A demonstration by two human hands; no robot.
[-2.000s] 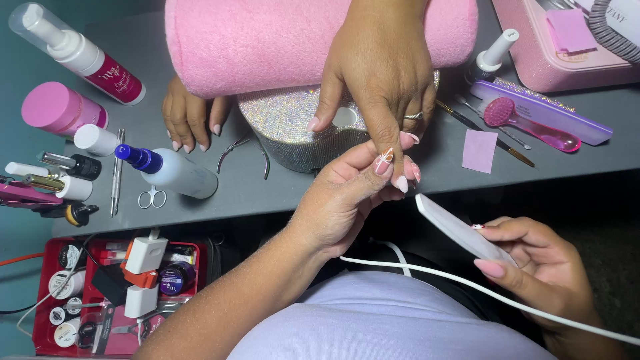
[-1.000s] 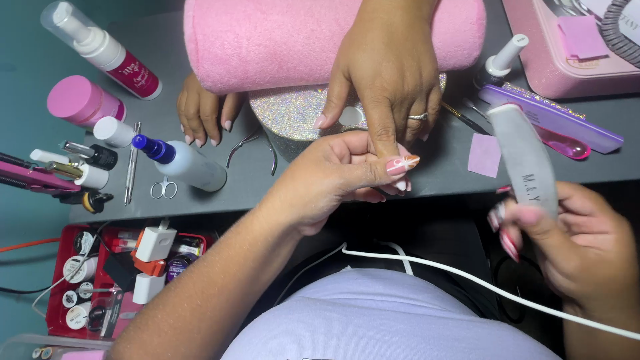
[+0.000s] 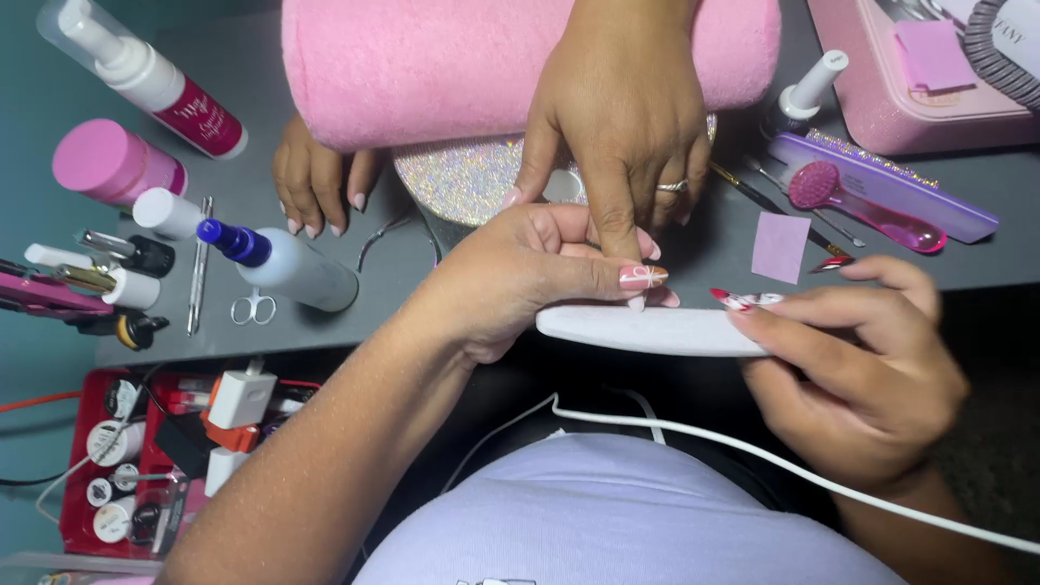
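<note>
My left hand is closed around a finger of another person's hand, which reaches down over a pink towel roll. My right hand grips one end of a white nail file. The file lies level, its far end under my left hand and its upper edge at the tip of the held finger's nail; whether they touch, I cannot tell. Beneath the person's hand is a glittery rounded rest. The person's other hand lies on the grey table, left of the rest.
A blue-capped spray bottle, small scissors and a pump bottle are on the left. A pink-handled brush, purple file and paper square lie right. Below are a red organizer and white cable.
The file was raised and upright in my right hand a second ago. It has come down and left, and now lies flat beside the held finger. My left hand keeps its hold.
</note>
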